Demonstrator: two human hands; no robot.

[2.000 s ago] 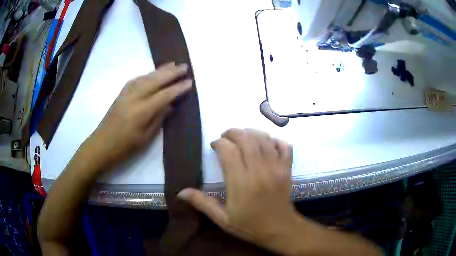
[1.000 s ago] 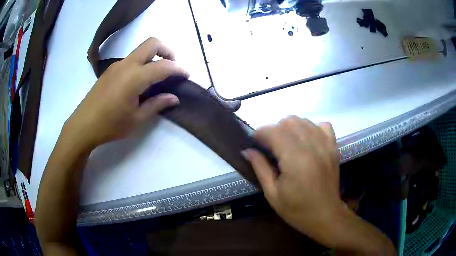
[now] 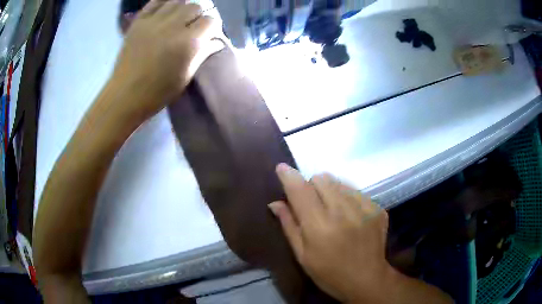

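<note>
A dark-brown cloth strip (image 3: 243, 160) lies slantwise across the table and hangs over its front edge. A lengthwise fold or overlap shows in its upper part. My left hand (image 3: 169, 44) is at the strip's far end, left of the machine head; its fingers are bent over the cloth, partly hidden and blurred. My right hand (image 3: 333, 231) is at the strip's right edge near the table edge, with thumb and forefinger at the cloth. The machine's needle area (image 3: 285, 29) is at the top, blurred by glare.
Small black pieces (image 3: 416, 35) lie on the machine bed. A tan label stack (image 3: 480, 59) is right of them. A green basket (image 3: 526, 208) with dark scraps stands at lower right. Another brown strip (image 3: 32, 113) lies along the left. A measuring tape edging (image 3: 172, 276) lines the table front.
The strip has turned steeper and shows more of its width. My left hand has moved up toward the machine; my right hand has moved slightly down. The view has shifted.
</note>
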